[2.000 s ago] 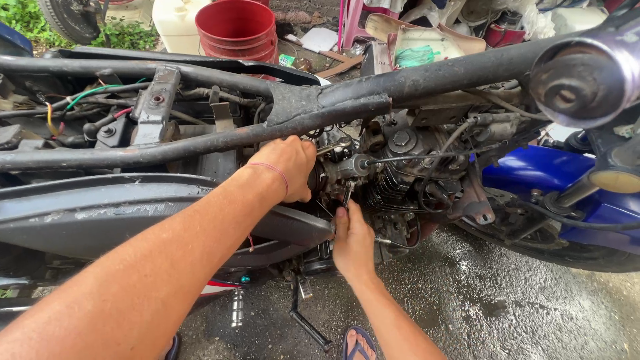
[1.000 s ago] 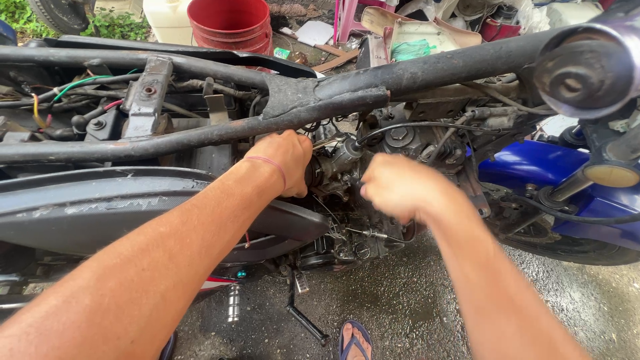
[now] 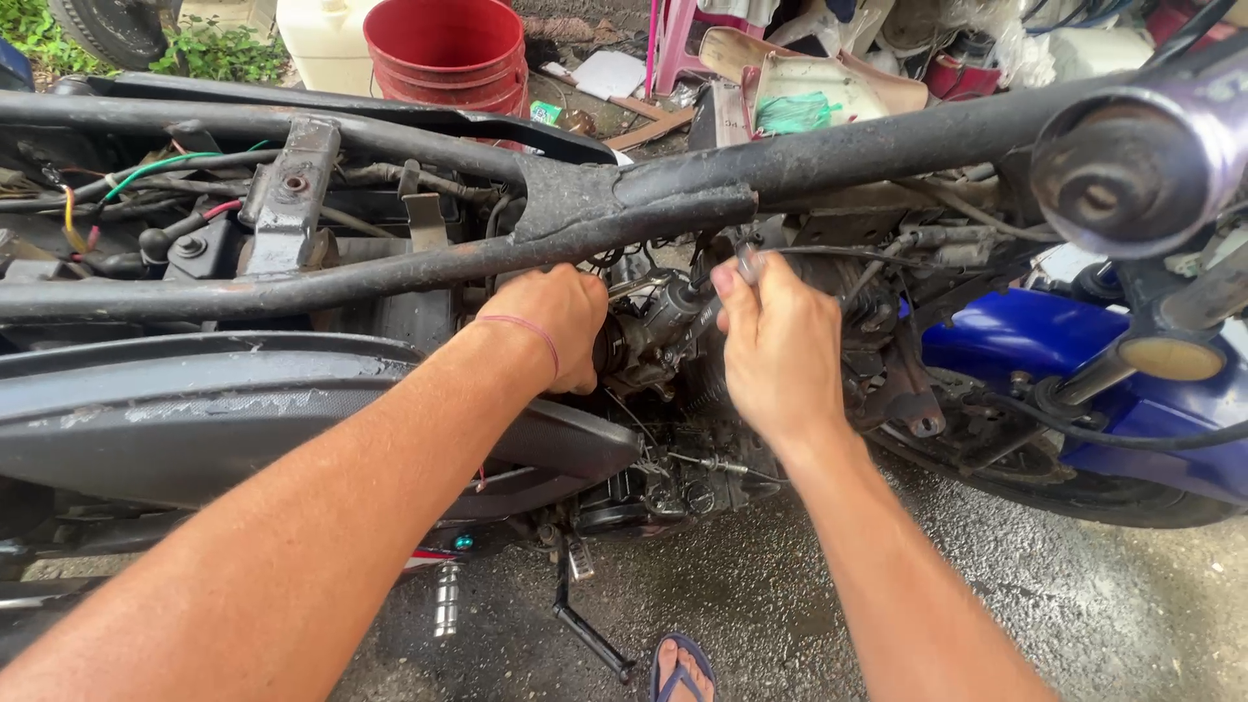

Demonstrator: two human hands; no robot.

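Note:
A motorcycle with bare black frame tubes [image 3: 829, 156] lies across the view. Below the upper tube sits a metal carburetor [image 3: 663, 317]. My left hand [image 3: 556, 327] is closed at the carburetor's left side, beside its black rubber boot; a wrench [image 3: 639, 285] extends from near its fingers, though the grip itself is hidden. To the right of the carburetor, my right hand [image 3: 770, 331] grips a shiny metal tool [image 3: 749, 265], blurred, probably a wrench or screwdriver. The engine [image 3: 721, 429] shows partly between and below the hands.
Exposed wiring [image 3: 146, 180] and a bracket [image 3: 292, 195] are at left. A black side panel [image 3: 244, 409] lies under my left forearm. A red bucket [image 3: 444, 49] and scattered debris stand behind. The blue front fender [image 3: 1014, 331] and a fork are at right. A kickstand [image 3: 585, 624] extends over the wet ground.
My right hand has moved up from low beside the carburetor to its upper right, and a metal tool now shows in it. My left hand has stayed at the carburetor's left side.

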